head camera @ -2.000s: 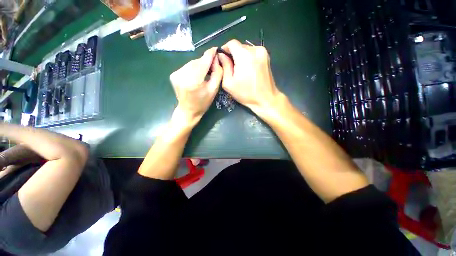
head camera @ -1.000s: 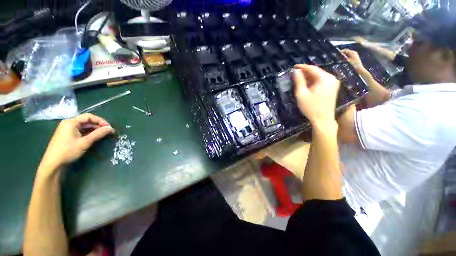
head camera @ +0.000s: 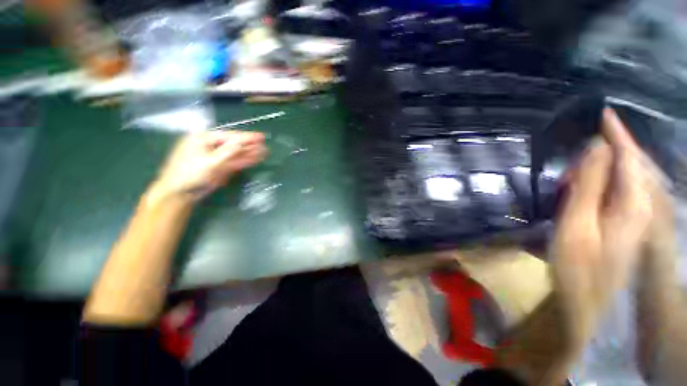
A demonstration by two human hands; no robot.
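The view is badly blurred. My left hand [head camera: 218, 157] is over the green bench, fingers curled together, just above and left of the pile of small whitish fittings [head camera: 260, 196]. Whether it holds anything cannot be told. My right hand [head camera: 603, 181] is at the far right, over the right part of the black blister tray [head camera: 384, 185]. A dark shape lies by its fingers; whether it is held or part of the tray cannot be told. Phone housings [head camera: 443, 185] with silvery areas lie in the tray's front row.
A thin metal rod [head camera: 252, 121] lies behind my left hand, beside the clear plastic bag [head camera: 169, 113]. A blue item [head camera: 215, 62] and an orange item [head camera: 107, 65] are at the back. A blurred forearm [head camera: 663, 264], seemingly another person's, is at far right. A red stool [head camera: 461, 317] stands below.
The view has swung left, so bench and tray sit further right in it. My right hand is now further along the tray to the right. My left hand remains near the fittings.
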